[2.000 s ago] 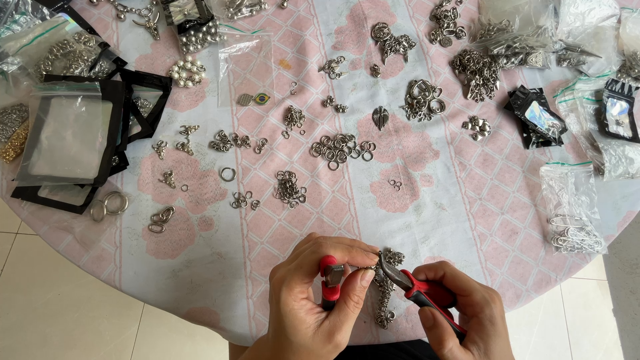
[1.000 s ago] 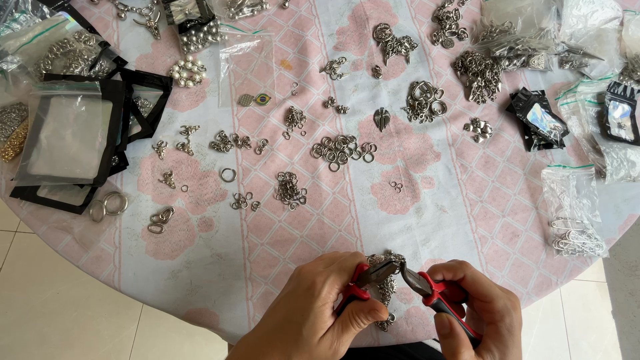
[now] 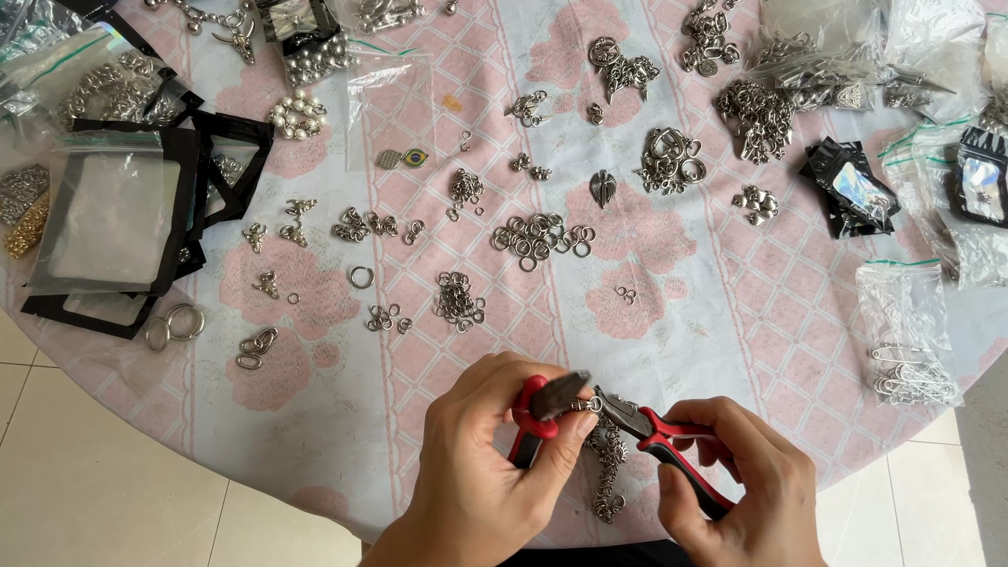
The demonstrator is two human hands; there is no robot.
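My left hand is closed around red-and-black pliers, whose dark jaws point up and right. Its thumb and a fingertip also pinch a small metal ring and link. In my right hand is a second pair of red-and-black pliers; their jaw tips are at the ring's right side. Whether they grip it, I cannot tell. A silver-coloured metal chain with many small links lies below the jaws, between both hands, near the table's front edge.
Above my hands lie loose jump rings, a pile of small rings, a winged heart charm and oval links. Black-edged zip bags are at the left, a bag of safety pins at the right, all on a patterned tablecloth.
The left pliers' jaws, which met near the right pliers' tips a second ago, now point up and away. The ring between my left fingers has come into view.
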